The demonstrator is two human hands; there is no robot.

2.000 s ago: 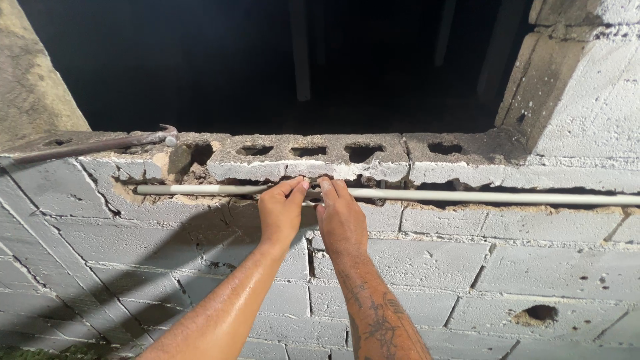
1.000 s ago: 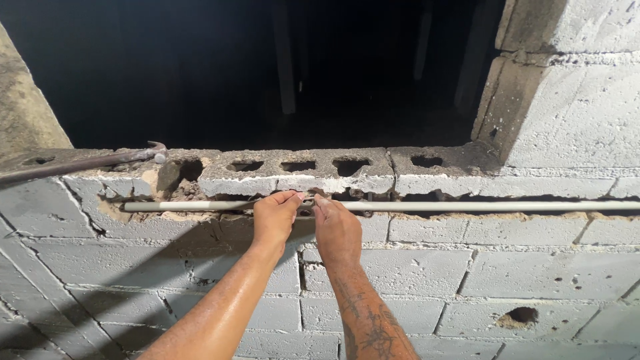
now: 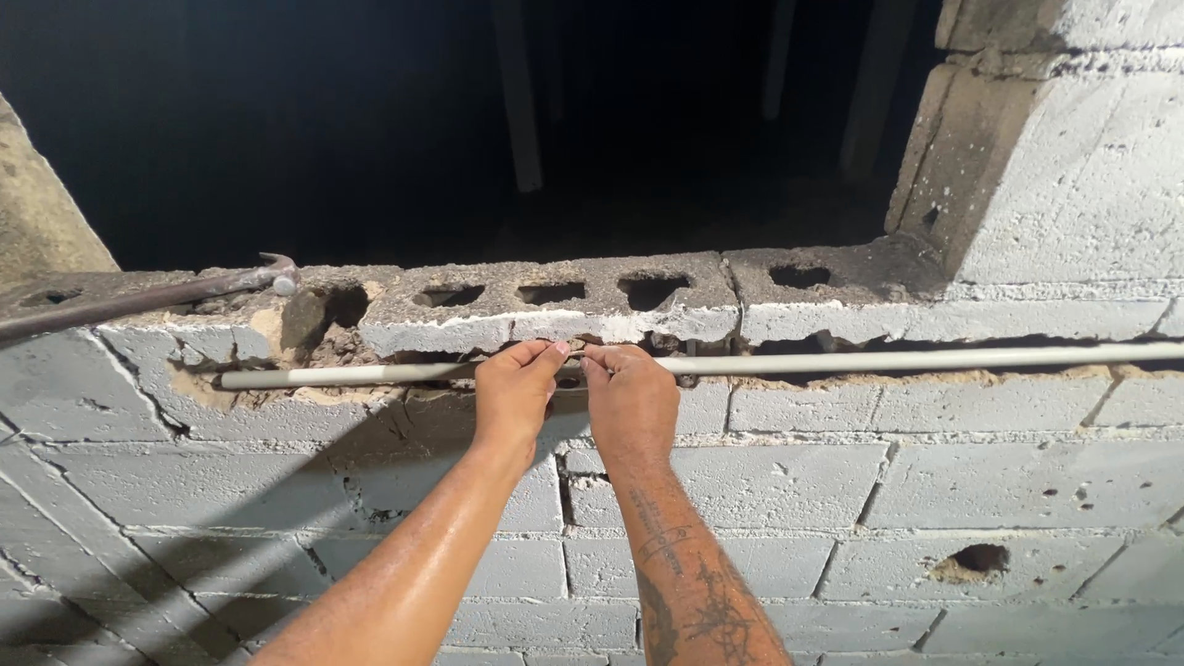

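Note:
A white plastic pipe (image 3: 888, 361) runs across a chiselled groove in a painted concrete block wall (image 3: 786, 481). Both hands meet at the pipe near the middle of the view. My left hand (image 3: 518, 393) pinches something small and thin between thumb and forefinger, just in front of the pipe. Close beside it on the right, my right hand (image 3: 629, 393) has its thumb and curled fingers on the same small piece, perhaps wire. The fingers hide most of it, so its kind cannot be told. The pipe's left end lies free in the groove.
A claw hammer (image 3: 185, 294) lies on the broken block sill (image 3: 555, 268) at the left, its head toward the middle. Open block cells line the sill below a dark opening. Broken mortar edges border the groove. A hole (image 3: 980, 558) pierces the wall at the lower right.
Both hands stay together at the pipe, with small shifts of the fingers. The hammer and pipe show no plain move of their own.

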